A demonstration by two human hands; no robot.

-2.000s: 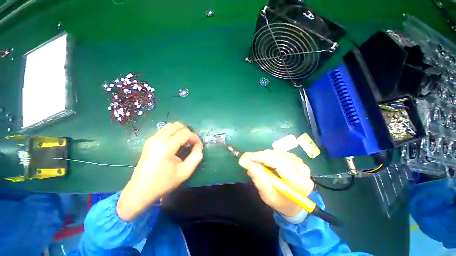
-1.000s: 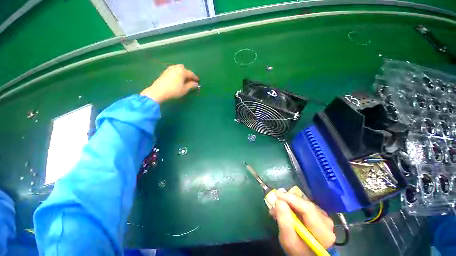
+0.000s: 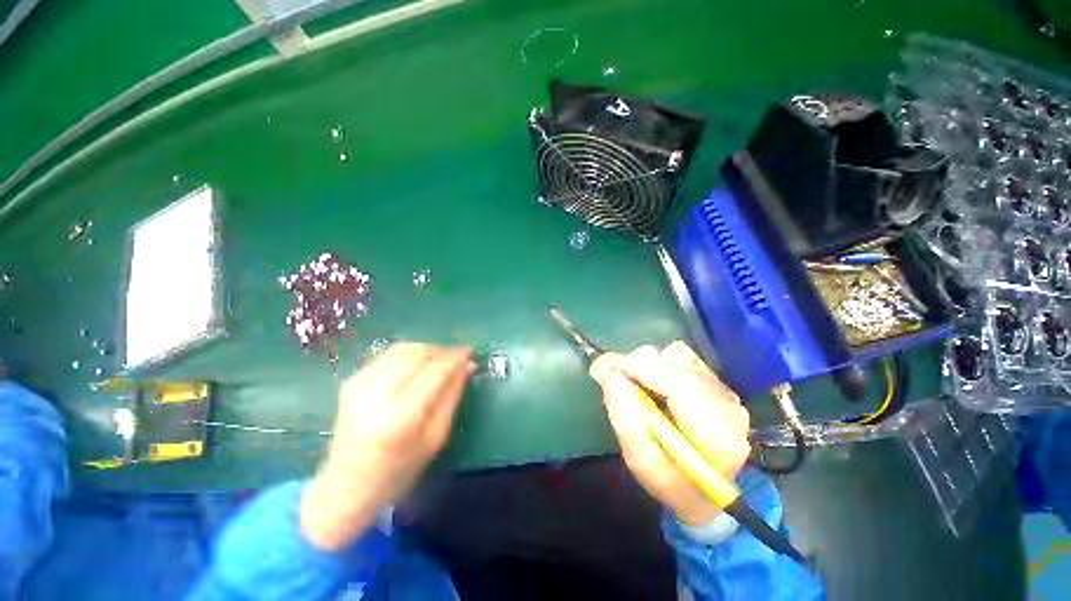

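Note:
My right hand (image 3: 675,429) grips the yellow soldering iron (image 3: 672,432), its metal tip raised to the upper left, apart from the small pale clear block (image 3: 498,366). My left hand (image 3: 399,429) is just left of the block, fingertips pinched together close to it. Anything between those fingertips is too small to tell. A thin solder wire (image 3: 270,430) runs from the yellow and black spool stand (image 3: 174,420) to the left hand, where its end is hidden. A tangle of dark red wires with white ends (image 3: 325,302) lies beyond the left hand.
A white tray (image 3: 174,279) lies at left. The black fan (image 3: 613,159) stands at the far middle. The blue soldering station (image 3: 752,294), brass wool tray (image 3: 867,299) and clear blister trays (image 3: 1010,223) are at right. Single small round parts (image 3: 422,278) lie on the mat. Blue sleeves show at both sides.
My left hand has come back from the far side of the mat to beside the clear block. My right hand still holds the iron. The view has shifted, showing the spool stand again.

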